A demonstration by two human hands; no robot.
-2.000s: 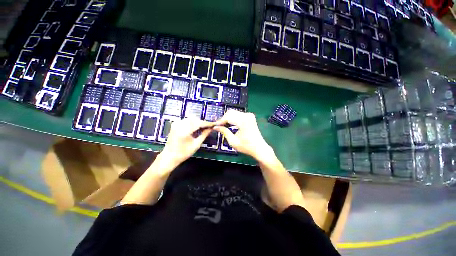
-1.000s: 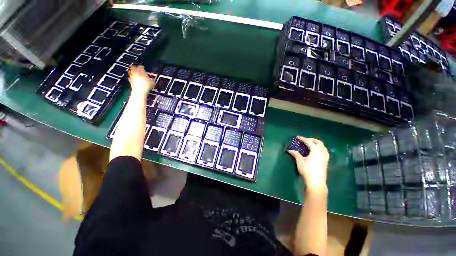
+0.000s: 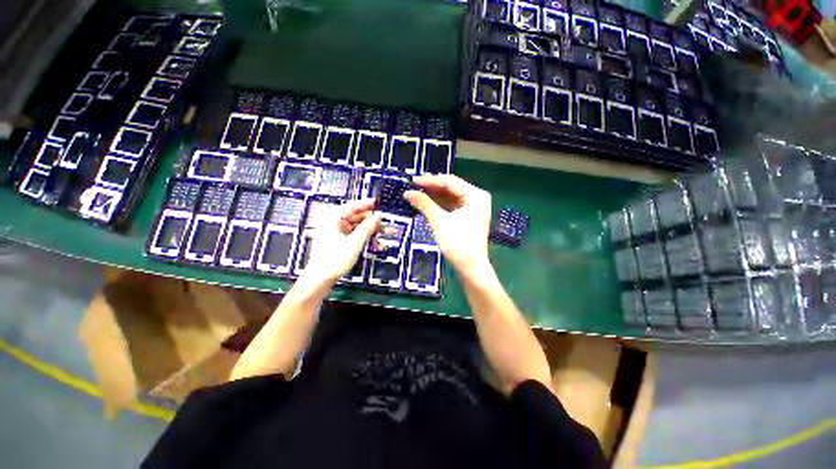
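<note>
A black working tray (image 3: 188, 265) with rows of phone housings lies in front of me. My left hand (image 3: 341, 240) is over its right half and grips a phone housing (image 3: 392, 229) with a pale screen frame, partly hidden by the fingers. My right hand (image 3: 454, 220) is just right of it, thumb and finger on a small dark keypad (image 3: 394, 190) at the housing's upper end. Whether the keypad sits in the housing cannot be told. A small pile of keypads (image 3: 510, 226) lies on the bench right of the tray.
Another tray of housings (image 3: 117, 117) lies at the left. Stacked trays (image 3: 587, 124) stand on a pale board (image 3: 568, 159) at the upper right. A clear-wrapped grey stack (image 3: 697, 256) is at the right edge. Open cardboard boxes (image 3: 151, 334) are below the bench edge.
My left hand has come back from the tray's upper left corner, where a housing is gone. My right hand has moved left from the keypad pile. Both hands are now close together over the tray.
</note>
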